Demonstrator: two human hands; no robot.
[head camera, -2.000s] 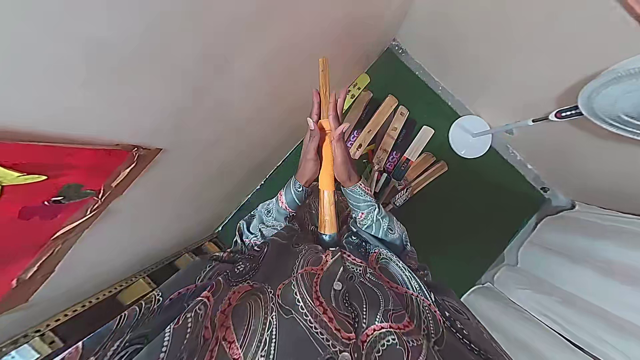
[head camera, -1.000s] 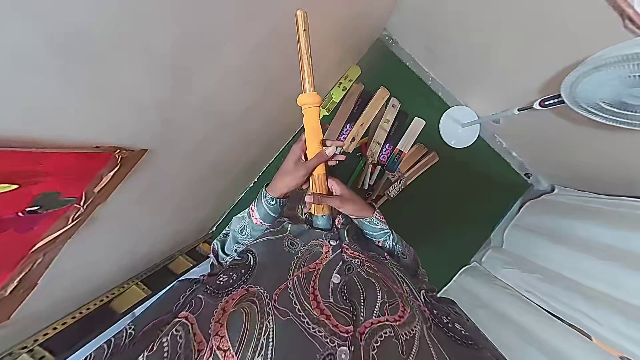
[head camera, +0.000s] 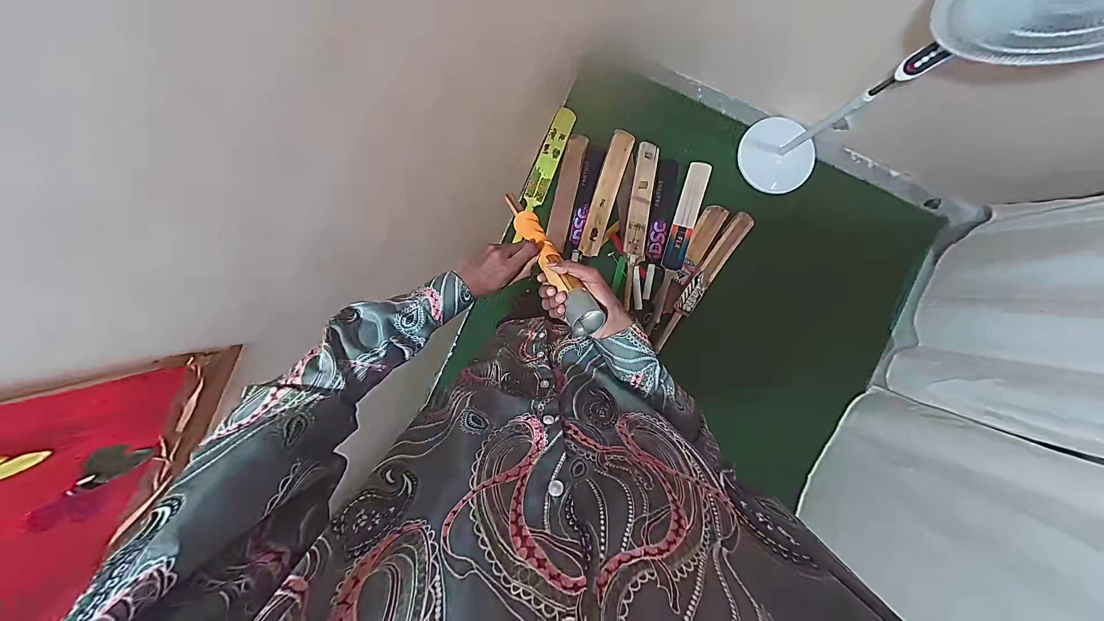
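My right hand (head camera: 595, 293) is wrapped around the lower part of a tapered wooden tool (head camera: 565, 280), which looks like a bat grip cone. Its wide grey end (head camera: 585, 313) points toward my body, and its narrow wooden tip (head camera: 513, 203) points away. An orange rubber grip (head camera: 530, 228) sits bunched near the narrow end. On its left side, my left hand (head camera: 500, 266) pinches the orange rubber with its fingertips; part of this contact is hidden. Several cricket bats lie just beyond my hands, among them a yellow-green one (head camera: 550, 155) and a white-faced one (head camera: 692, 203).
The bats rest on a green floor (head camera: 802, 328) beside a pale wall (head camera: 259, 172). A pedestal fan's round white base (head camera: 776, 155) stands beyond them at the right. White cushions or covers (head camera: 957, 500) are at the right, and a red framed panel (head camera: 95, 448) hangs lower left.
The tool has tipped from nearly upright in the view to a slant, wide end toward the lower right. Both palms pressed it two seconds ago; now my right hand grips it low, my left at its side.
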